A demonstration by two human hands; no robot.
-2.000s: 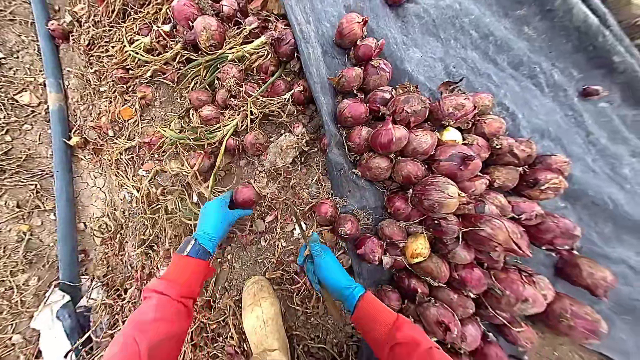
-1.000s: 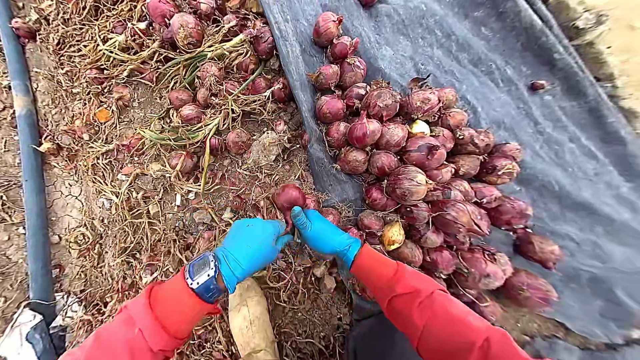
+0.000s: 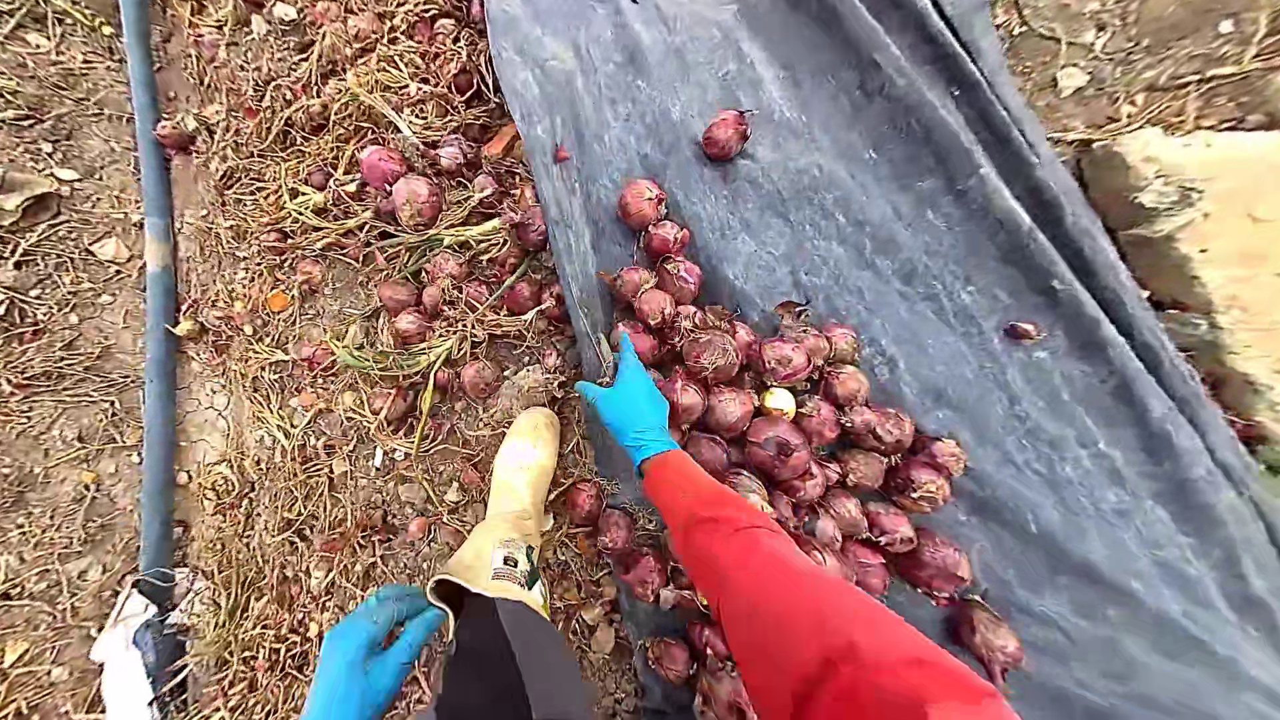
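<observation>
My right hand [image 3: 632,402], in a blue glove, is over the left edge of a pile of red onions [image 3: 778,448] on a dark sheet [image 3: 960,300]. Its index fingertip overlaps a red onion [image 3: 638,342], with the thumb spread to the left; the palm side is hidden. My left hand [image 3: 375,645], also gloved in blue, is low beside the boot, with its thumb and fingers apart and nothing visible between them. More red onions [image 3: 415,203] lie among dry stalks on the soil left of the sheet.
A tan boot [image 3: 520,480] stands on the soil between my hands. A blue-grey hose [image 3: 158,300] runs along the left side. A lone onion [image 3: 725,135] lies on the upper sheet. A pale block [image 3: 1215,220] is beyond the sheet's right edge.
My hands were together at an onion one second ago; now they are apart, the right farther up the pile's left edge, the left down by the boot. The view has shifted.
</observation>
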